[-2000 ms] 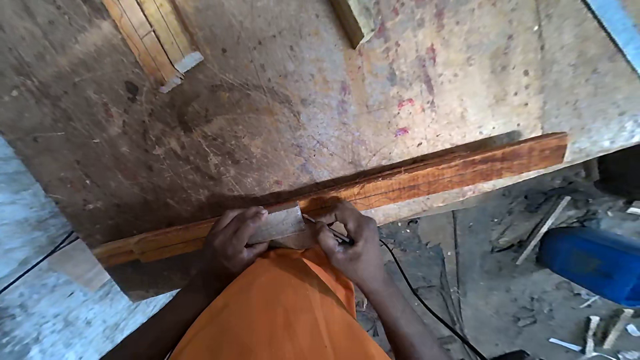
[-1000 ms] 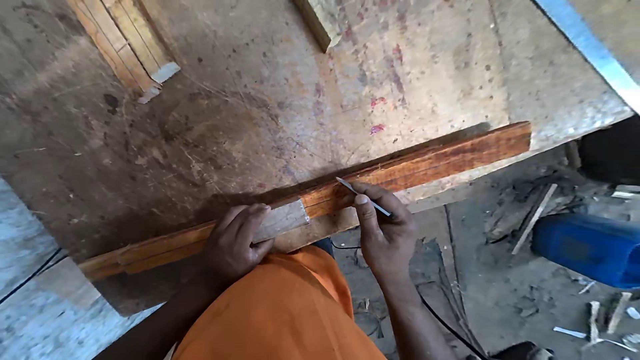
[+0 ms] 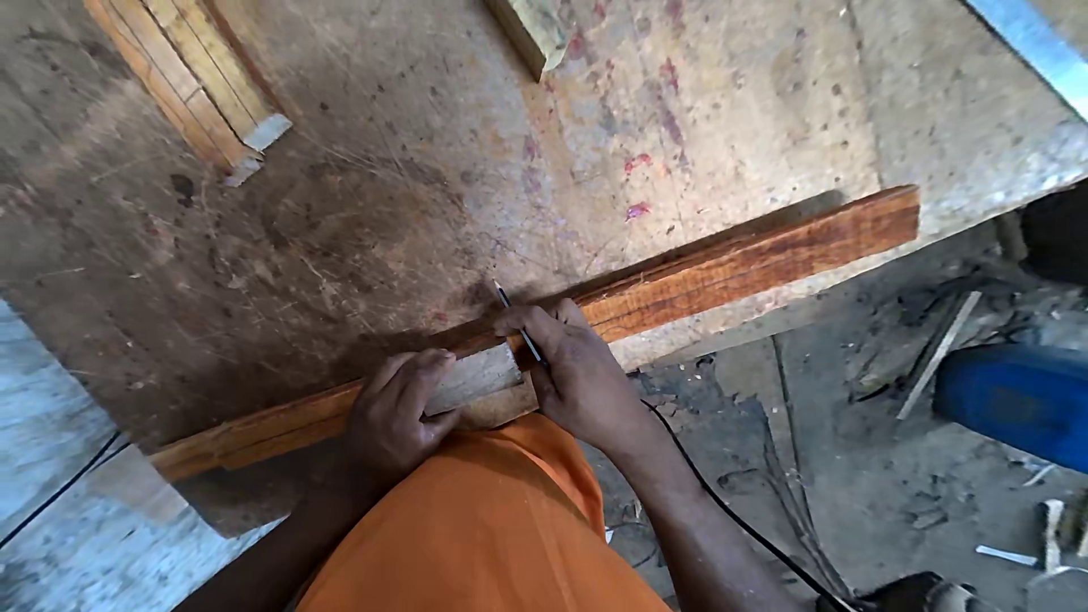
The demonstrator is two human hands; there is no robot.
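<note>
A long reddish-brown wooden strip (image 3: 756,259) with dark lines along its face lies near the front edge of the worn wooden workbench (image 3: 374,246). My left hand (image 3: 404,412) grips a short pale flat piece (image 3: 476,378) against the strip, left of its middle. What that pale piece is made of, I cannot tell. Just to the right, my right hand (image 3: 578,365) holds a thin pencil (image 3: 520,327) between thumb and fingers, beside the pale piece's right end. Its pointed tip sticks out past the strip, over the bench top.
Pale-ended wooden strips (image 3: 200,93) lie at the upper left, a wood block (image 3: 531,38) at the top, and a bluish flat strip (image 3: 1033,55) at the upper right. Below the bench edge are a blue container (image 3: 1016,408), a black cable (image 3: 705,484) and wood scraps (image 3: 939,355) on the floor.
My right hand has moved left along the strip, back to the end of the pale piece, and the pencil now points up and left. My left hand stays on the pale piece.
</note>
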